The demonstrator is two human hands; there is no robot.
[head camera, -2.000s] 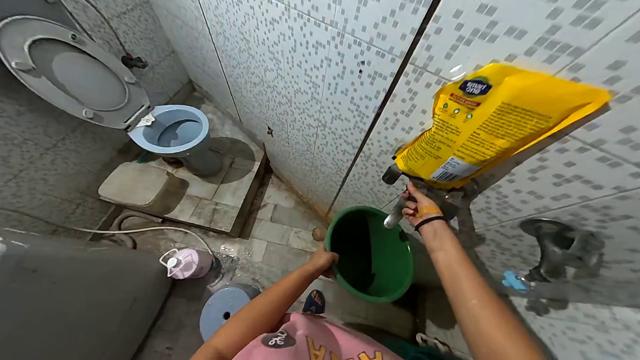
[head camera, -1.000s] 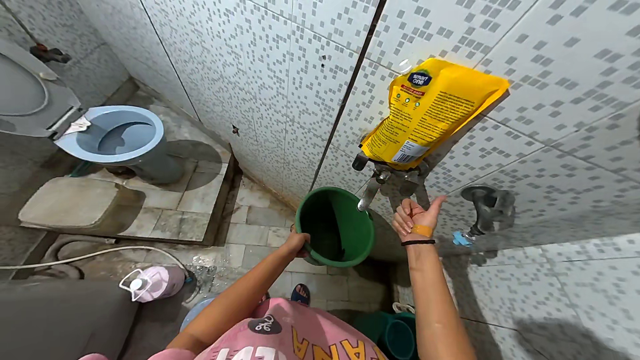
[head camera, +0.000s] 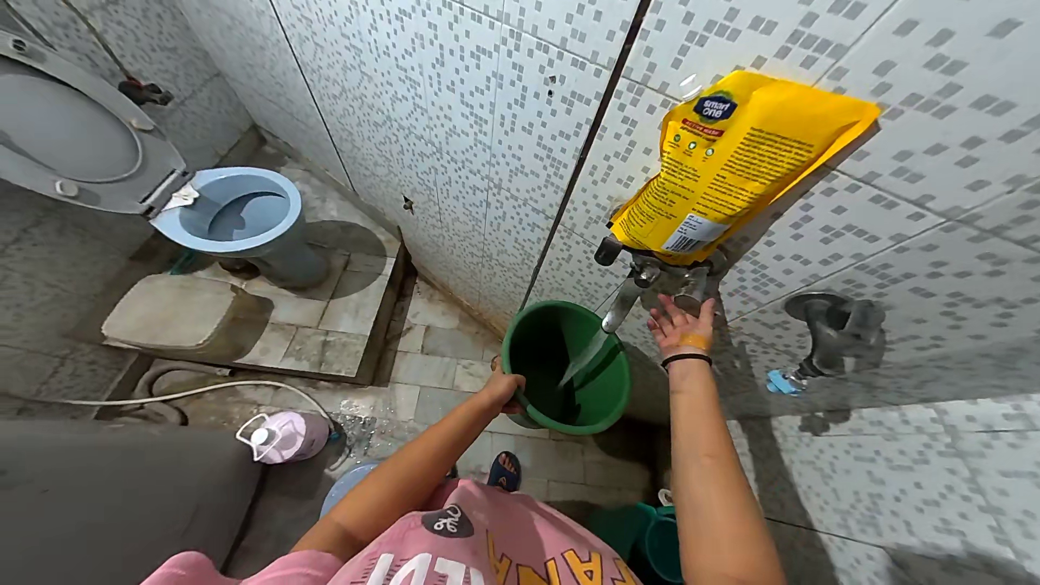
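My left hand (head camera: 505,385) grips the left rim of a green plastic bucket (head camera: 624,390), which stands under a metal wall tap (head camera: 621,307). Water runs from the spout into the bucket, whose bottom is dark. My right hand (head camera: 684,323), palm up with fingers spread, is just right of the spout, below the tap's valve body; whether its fingertips touch the metal cannot be told. A yellow detergent pouch (head camera: 731,162) rests on top of the tap and leans on the tiled wall, hiding part of the fitting.
At left are a blue toilet bowl (head camera: 290,188) with its lid raised, a pale stool (head camera: 166,313), a white hose (head camera: 203,390) and a pink-white jug (head camera: 299,437). Another tap (head camera: 845,329) juts from the right wall. A teal container (head camera: 662,548) stands near my feet.
Water now runs from the spout; none shows in the earlier frames. My right hand was at the tap two seconds ago, then beside it with fingers spread. My left hand stays on the bucket's rim.
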